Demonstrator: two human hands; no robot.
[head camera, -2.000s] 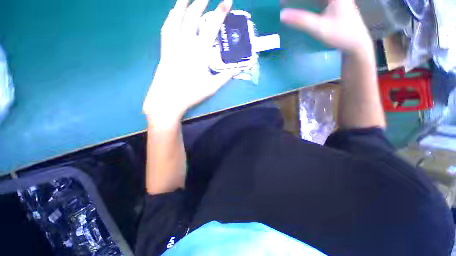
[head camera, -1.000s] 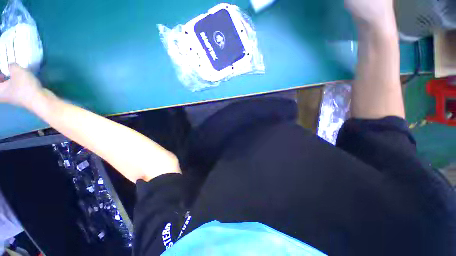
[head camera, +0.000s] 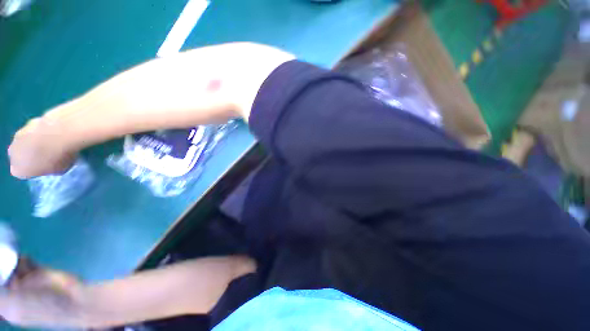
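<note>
The card reader, with its black front panel and white rim, lies on its clear plastic bag on the bench, partly hidden under my right forearm. My right hand is curled at the left, with the fingers closed on a crinkled clear bag that shows below it. My left hand is blurred at the lower left edge, beside a white object cut off by the frame. Its fingers cannot be made out.
A white strip lies on the green bench beyond my right forearm. A cardboard carton with clear bags stands by the bench edge at the right. A red stool is on the green floor at the upper right.
The view has turned and shifted. My right hand has swung from the right across the reader to the left, onto the crinkled bag. My left hand remains far left, now lower in the picture.
</note>
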